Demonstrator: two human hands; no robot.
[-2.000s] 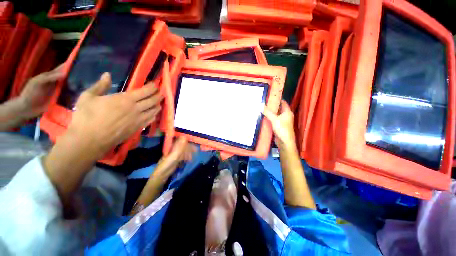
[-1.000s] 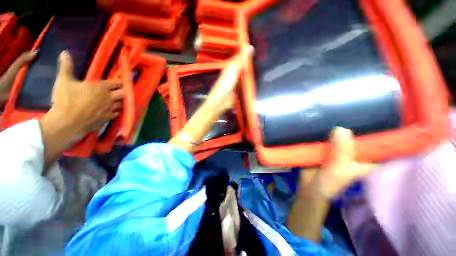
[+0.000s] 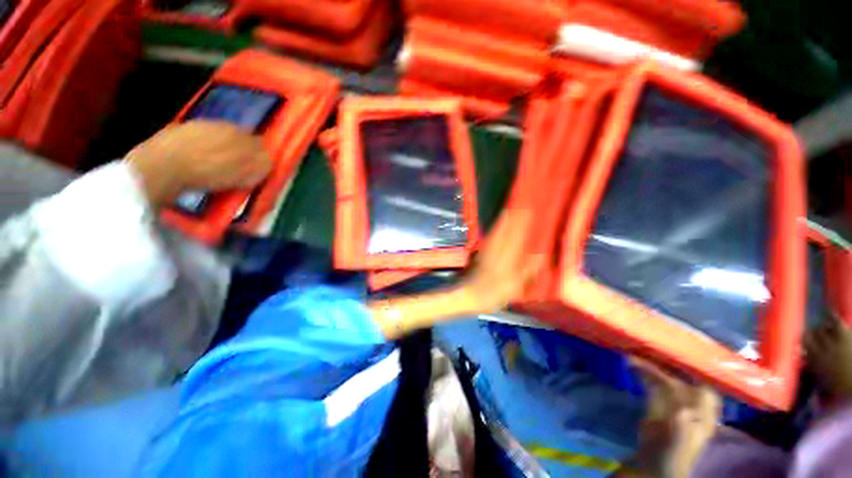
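Note:
Red-orange foam trays stand tilted together at the right. The front tray holds a tablet with a dark, reflective screen. My left hand, blurred, reaches across from the blue sleeve and grips the lower left side of these trays. A blurred hand is below the front tray's lower edge; I cannot tell whether it is my right hand or the neighbour's. Another tray with a dark-screened tablet lies in front of me, on top of another tray.
At the left, a neighbour's hand in a pale sleeve is over a tablet in a tray. Stacked trays stand at the back, with a white one among them. A purple-sleeved person's hand is at the far right.
The lit tablet seen in my hands two seconds ago is out of sight. Since one second ago, the large tray has moved right and appears farther away. The left neighbour's hand has moved onto a tablet.

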